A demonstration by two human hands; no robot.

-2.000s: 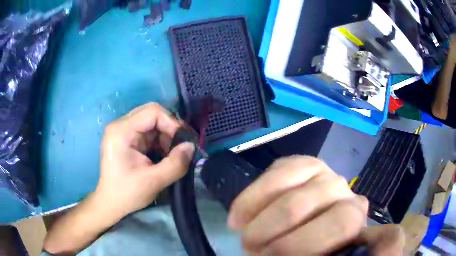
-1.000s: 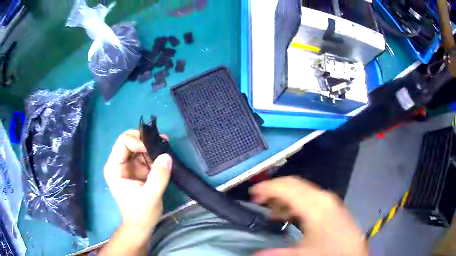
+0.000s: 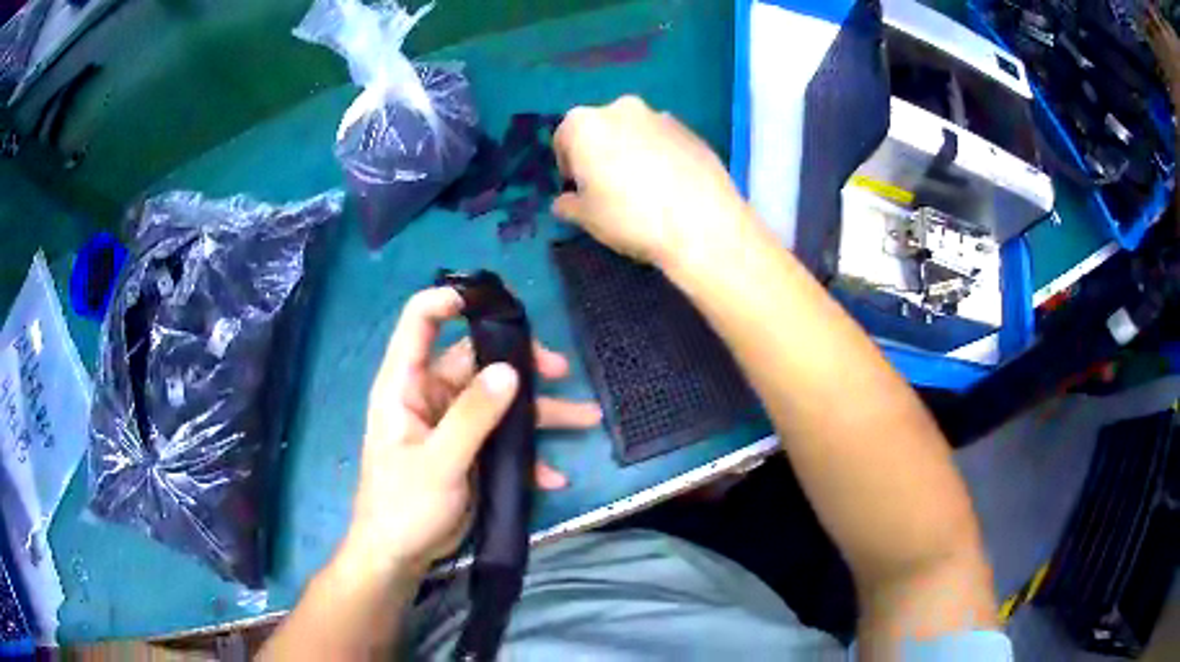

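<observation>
My left hand (image 3: 434,427) holds a black headband (image 3: 502,453) near its upper end, over the bench's front edge. The thumb lies on the band and the other fingers spread behind it. The band hangs down towards my lap. My right hand (image 3: 634,175) reaches over the loose pile of small flat black covers (image 3: 515,168) beside the small parts bag. Its fingertips point down at the pile's right side; whether they grip a cover cannot be seen. The black grid tray (image 3: 660,356) lies below my right forearm.
A clear knotted bag of dark parts (image 3: 408,142) stands behind the pile. A large shiny parts bag (image 3: 201,388), a blue ring (image 3: 97,276) and a printed sheet (image 3: 39,401) lie left. The white screw feeder (image 3: 951,194) sits in a blue tray (image 3: 1016,291) at right.
My right hand has let go of the screwdriver and moved from the band's lower part to the cover pile. My left hand has turned the band more upright.
</observation>
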